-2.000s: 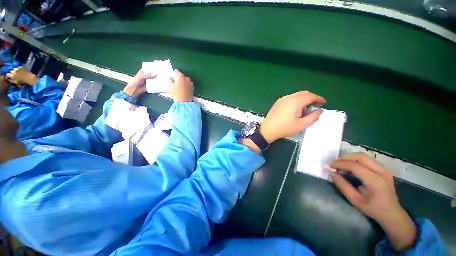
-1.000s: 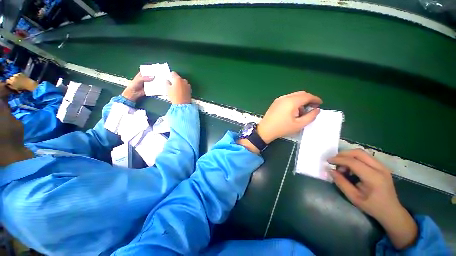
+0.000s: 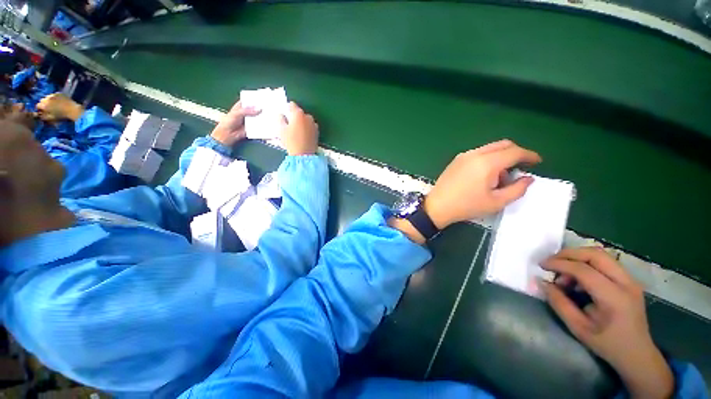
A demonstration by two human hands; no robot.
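A bagged white item (image 3: 530, 234), a flat white rectangle with shiny clear edges, lies across the pale rail and the dark green bench. My left hand (image 3: 477, 185), with a dark-strapped watch on the wrist, grips its upper left corner between thumb and fingers. My right hand (image 3: 600, 308) pinches its lower right edge between thumb and fingertips. What is inside the bag cannot be told.
A neighbour in a blue smock (image 3: 156, 280) sits at the left, holding white cards (image 3: 265, 114) over the rail (image 3: 374, 171). Loose white pieces (image 3: 226, 195) and white-grey blocks (image 3: 144, 146) lie on the bench. The green conveyor belt (image 3: 421, 86) runs beyond.
The whole view has shifted, so bench, hands and neighbour appear further right. Both my hands keep their hold on the bagged item, which is nearly unchanged.
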